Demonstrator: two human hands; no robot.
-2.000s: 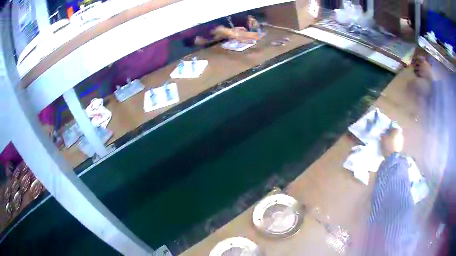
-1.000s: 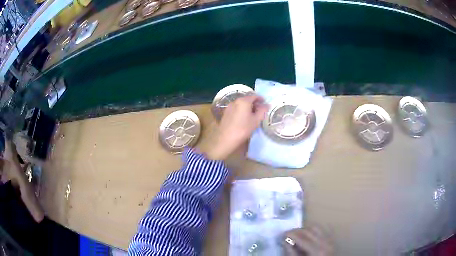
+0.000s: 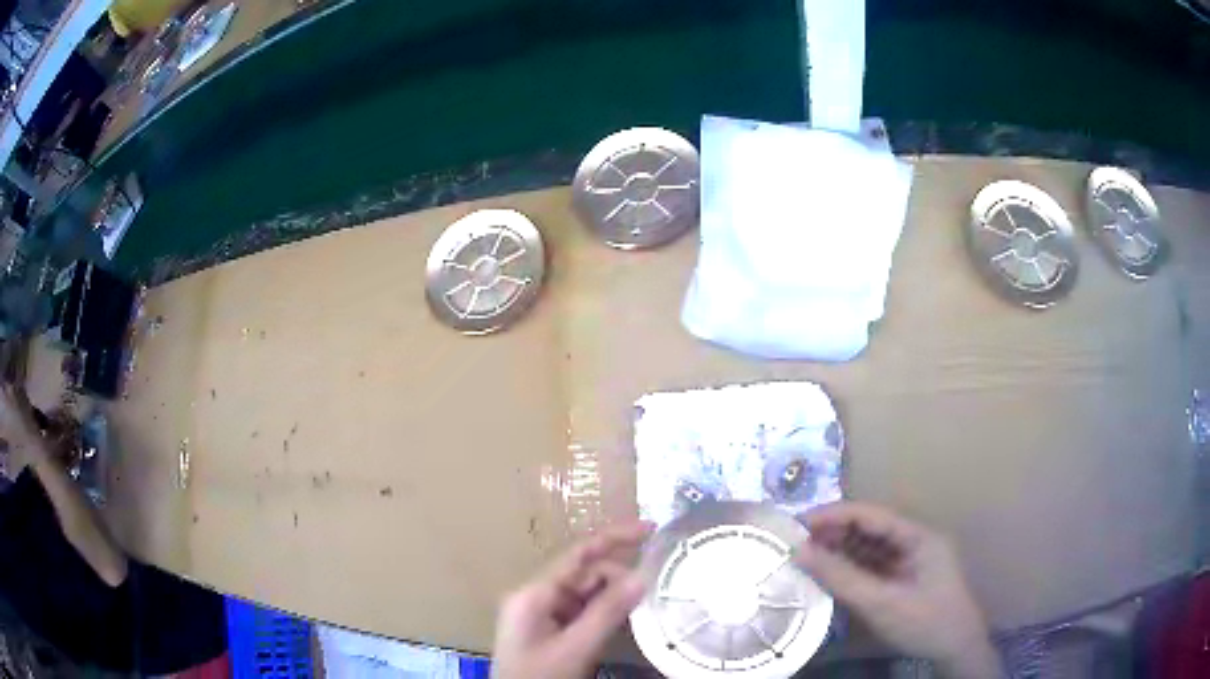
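Note:
A round silvery spoked metal disc (image 3: 733, 597) is held between my two hands, low in the picture, over a white pad (image 3: 738, 435). My left hand (image 3: 577, 604) grips its left rim and my right hand (image 3: 889, 570) grips its upper right rim. Two small fittings (image 3: 791, 474) show on the pad just beyond the disc; the pad's near part is hidden by the disc. A white wrapping sheet (image 3: 800, 246) lies flat behind the pad with nothing on it.
Two metal discs (image 3: 487, 271) lie left of the sheet, two more (image 3: 1023, 244) to its right. The green conveyor (image 3: 531, 93) runs behind the bench, with a white post (image 3: 835, 60). Another person's arm (image 3: 73, 511) is at far left, near a blue crate (image 3: 269, 643).
The disc that lay on the white sheet is gone from there, and a disc is now in both my hands over the pad. My left hand has drawn back from the sheet.

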